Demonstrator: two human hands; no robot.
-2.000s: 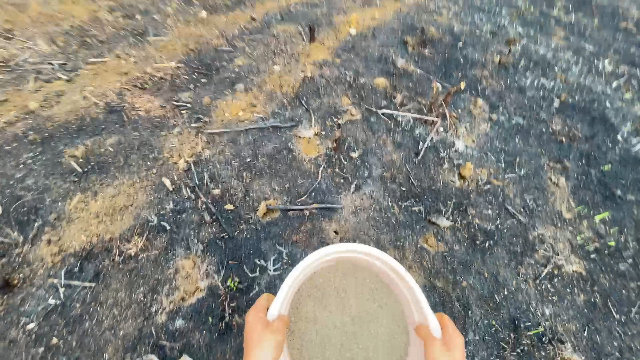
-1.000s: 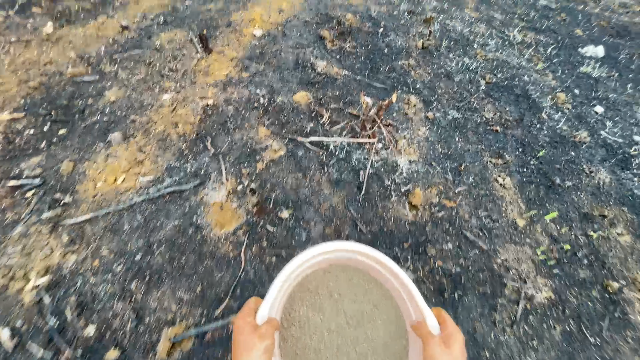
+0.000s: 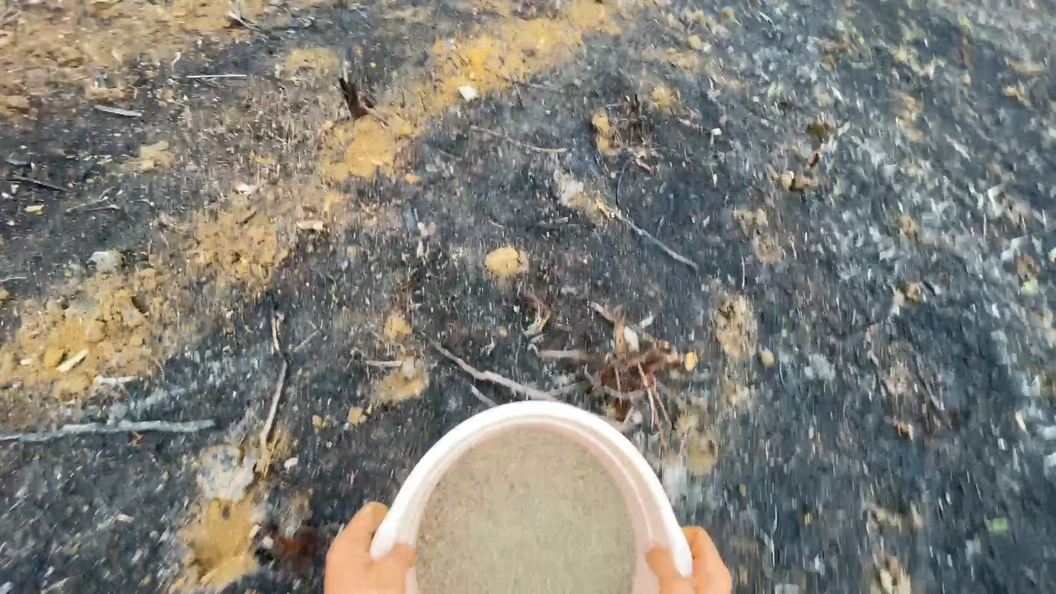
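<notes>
A round white plastic tub [image 3: 540, 412] is held out in front of me at the bottom of the head view, its lower part cut off by the frame. Fine grey-brown granular material [image 3: 528, 511] lies inside it. My left hand [image 3: 367, 553] grips the left side of the rim, thumb over the inner edge. On the opposite side my right hand [image 3: 689, 561] grips the rim the same way. What the material is cannot be told.
Dark, charred-looking ground spreads all around, with patches of yellow-brown soil [image 3: 223, 536]. Beyond the tub stands a stub of reddish roots and twigs [image 3: 639, 371]. Thin sticks [image 3: 107, 427] lie at the left, and a yellowish clod [image 3: 506, 261] sits farther ahead.
The view has moved forward over the ground; the root stub, farther off before, is now just past the tub's rim. Both hands keep their hold on the tub.
</notes>
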